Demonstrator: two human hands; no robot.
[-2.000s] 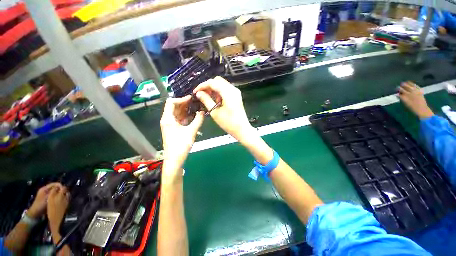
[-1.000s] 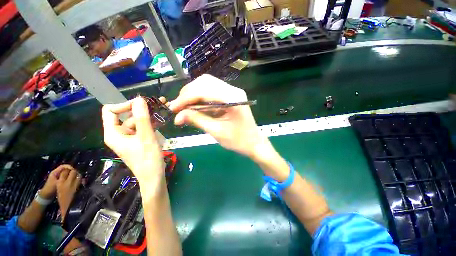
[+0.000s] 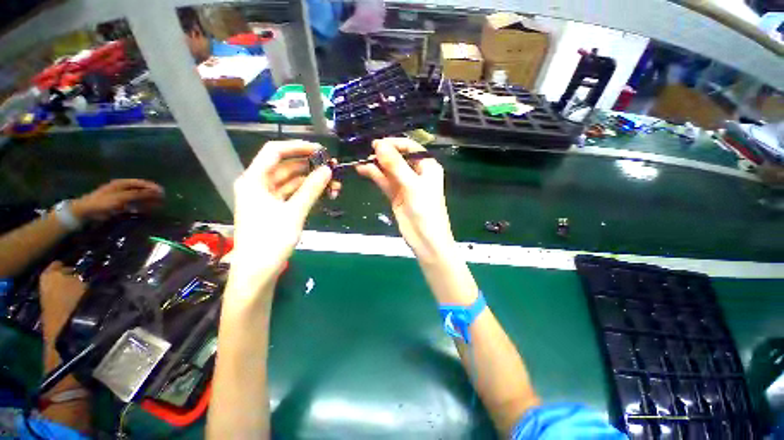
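Observation:
My left hand (image 3: 277,199) holds a small dark electronic assembly (image 3: 319,160) in its fingertips, above the white edge rail of the belt. My right hand (image 3: 411,191) holds a slim dark tool (image 3: 354,162), perhaps tweezers, pointing left with its tip at the assembly. The fingers hide part of both things, and the exact contact is too small to tell. A blue antistatic wrist strap (image 3: 462,315) is on my right wrist.
Small assemblies (image 3: 496,226) lie on the green belt (image 3: 516,189). A black blister tray (image 3: 666,344) lies at right. A red bin (image 3: 176,414) with tools and a silvery square (image 3: 131,363) is at left, beside another person's hands (image 3: 116,199). A frame post (image 3: 185,94) rises at upper left.
The tool now points left at the assembly, with my right hand behind it and more upright. The view has shifted. The other person's hands at left have moved apart.

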